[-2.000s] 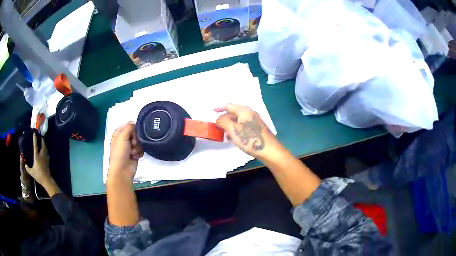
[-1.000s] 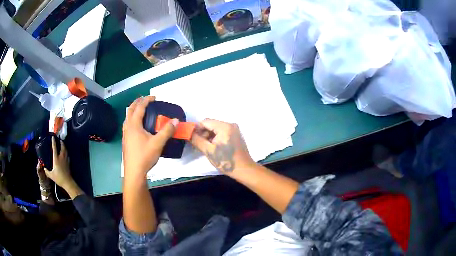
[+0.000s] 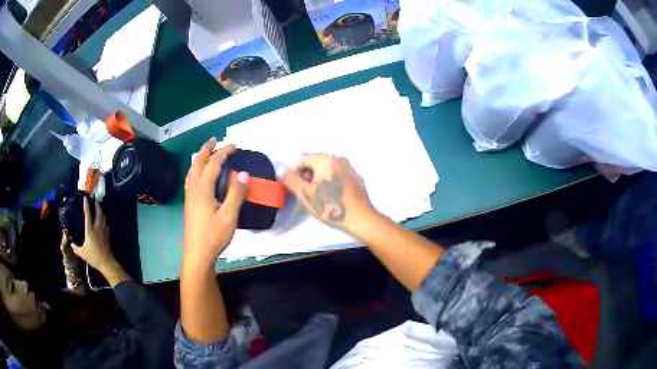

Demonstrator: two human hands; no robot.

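A black speaker (image 3: 253,215) lies over the left part of a fanned stack of flat white bags (image 3: 382,144). Its orange strap (image 3: 266,192) lies across its upper side. My left hand (image 3: 213,189) grips the speaker from the left, with the thumb on the strap's left end. My right hand (image 3: 328,189) is just right of the speaker, slightly blurred, with its fingers bent near the strap's right end. Whether it pinches a bag or anything else cannot be made out.
Another black speaker (image 3: 145,170) with an orange strap stands at the left by the metal rail (image 3: 288,88). Bulging white bagged speakers (image 3: 547,86) crowd the right. Retail boxes (image 3: 246,63) stand behind the rail. Another person's hand (image 3: 96,241) holds a speaker at far left.
My left hand has shifted over the speaker, its thumb now on the strap. The speaker has turned, hiding its logo face. My right hand has left the strap and moved slightly right.
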